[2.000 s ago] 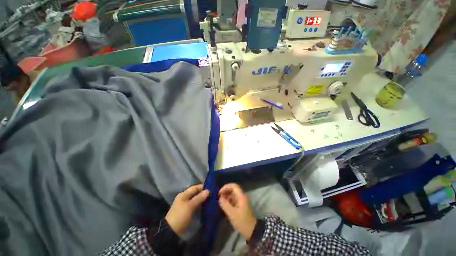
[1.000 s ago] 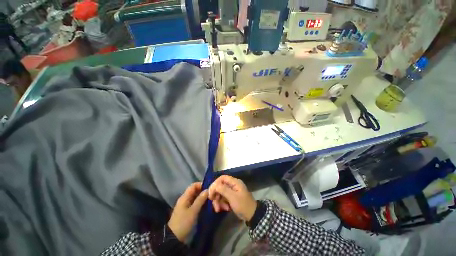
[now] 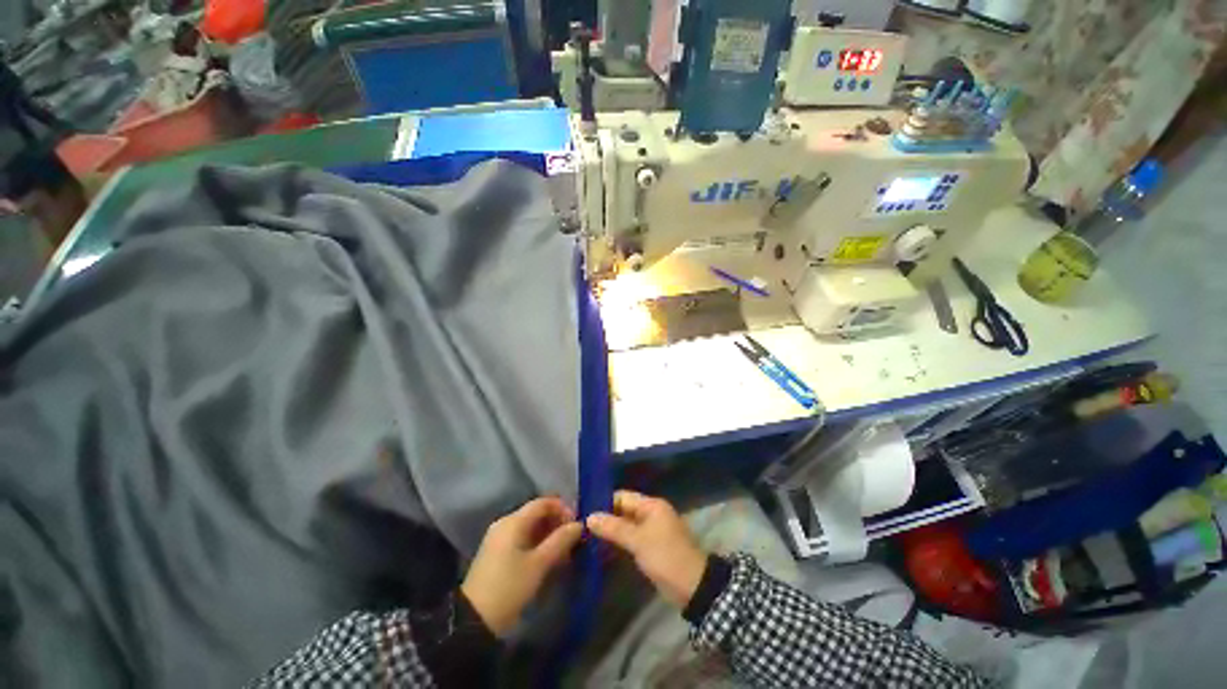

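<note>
The grey fabric panel (image 3: 310, 364) is draped over the left side and hangs down in front. The dark blue strip (image 3: 593, 404) runs straight along its right edge, from the lit needle area of the cream sewing machine (image 3: 727, 195) down past the table's front edge. My left hand (image 3: 521, 563) pinches the grey and blue edge from the left. My right hand (image 3: 655, 545) pinches the blue strip from the right, its fingertips close to the left hand's. The strip's lower end is dim below my hands.
Blue snips (image 3: 776, 373), black-handled shears (image 3: 990, 310), a thin blue-purple pen (image 3: 739, 280) and a yellow-green roll (image 3: 1058, 268) lie on the white table (image 3: 673, 404). A white roll (image 3: 884, 477) sits above an open drawer. A person's head (image 3: 41, 193) shows at far left.
My hands have moved slightly right and spread to either side of the strip. The strip now hangs straighter and looks wider. The whole view has shifted a little.
</note>
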